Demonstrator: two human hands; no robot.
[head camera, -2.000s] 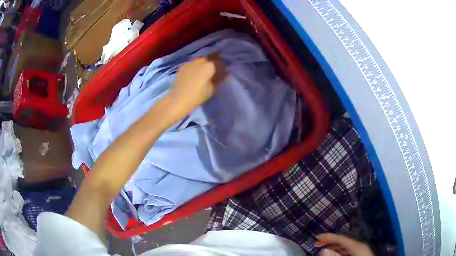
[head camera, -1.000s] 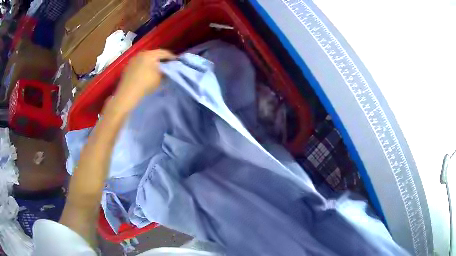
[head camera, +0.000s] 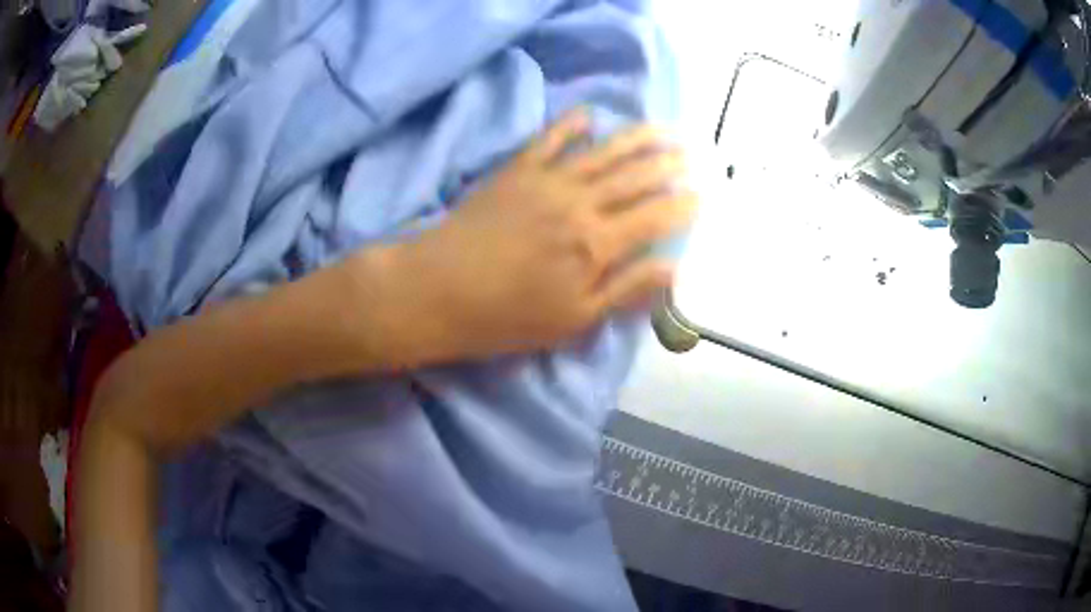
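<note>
A large loose heap of light blue cloth (head camera: 479, 442), apparently a garment, covers the left and middle of the view and lies over the left part of the machine table. My left hand (head camera: 562, 233) lies palm down on the cloth near its right edge, slightly blurred. Its fingers are apart and point right; no pinch on the cloth shows, and the thumb is not clear. My right hand is not in view.
The white-grey sewing machine head (head camera: 945, 96) with a blue stripe is at upper right, a dark knob (head camera: 975, 251) below it. Lamp glare whitens the bed (head camera: 778, 227). A printed ruler edge (head camera: 766, 514) runs along the lower right.
The view has swung from the red bin to the machine. The blue cloth has come out of the bin onto the table. My left hand no longer pinches it up but lies on top.
</note>
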